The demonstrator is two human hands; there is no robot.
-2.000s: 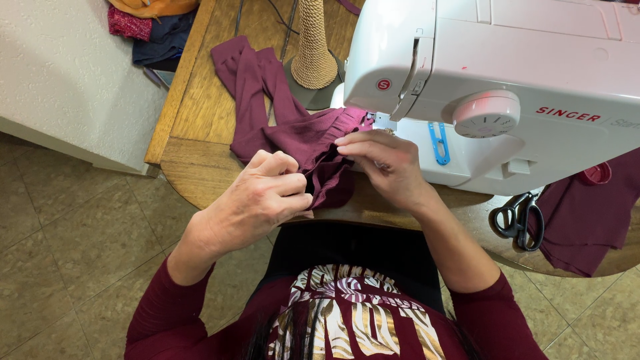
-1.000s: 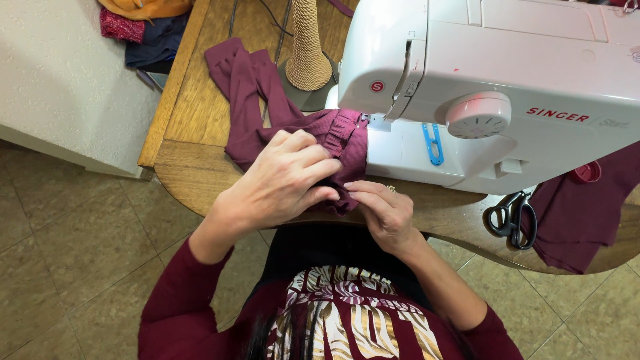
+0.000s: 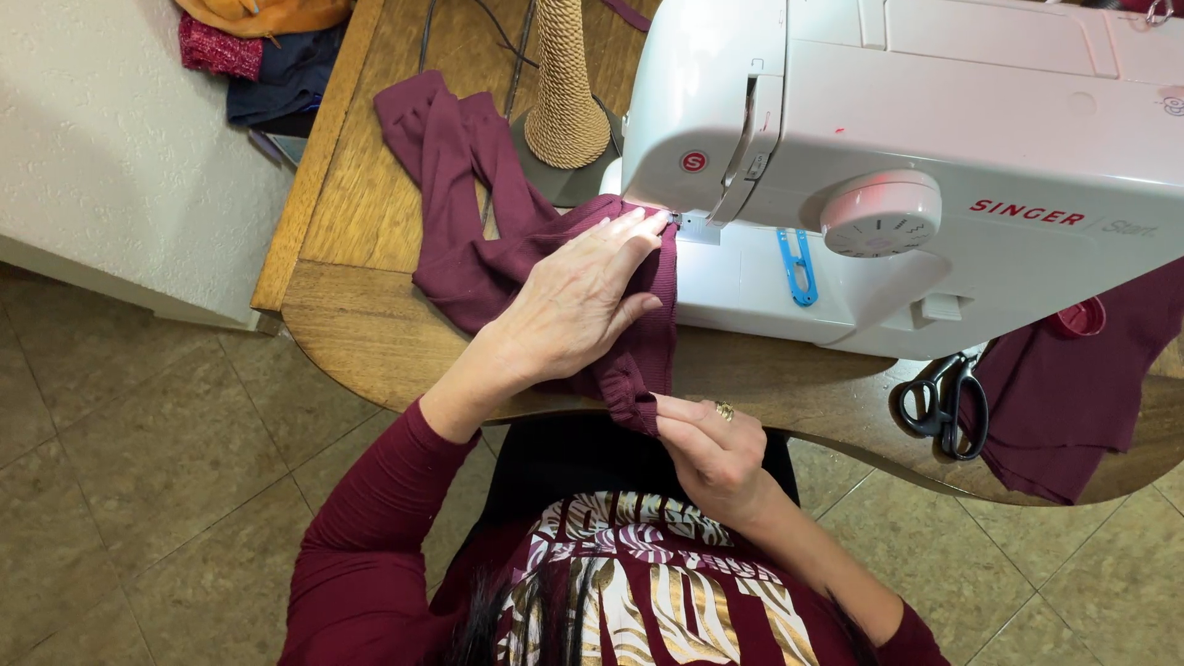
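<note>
A maroon knit garment (image 3: 462,268) lies on the table, its ribbed edge running under the needle area of a white Singer sewing machine (image 3: 888,111). My left hand (image 3: 578,291) rests flat on the fabric, fingertips close to the presser foot (image 3: 677,220). It presses the cloth without gripping it, fingers extended. Nearer my body, my right hand (image 3: 717,449), with a gold-coloured ring, pinches the lower end of the ribbed band between thumb and fingers. The needle itself is too small to make out.
A rope-wrapped post (image 3: 566,92) on a dark base stands behind the garment. A blue plastic tool (image 3: 796,266) lies on the machine bed. To the right are black-handled scissors (image 3: 943,404), more maroon fabric (image 3: 1064,398) and a red round item (image 3: 1080,317). Folded clothes (image 3: 282,79) sit upper left.
My left hand has gone from bunched fingers on the cloth to lying flat near the presser foot. My right hand has moved from beside the foot down to the band's lower end.
</note>
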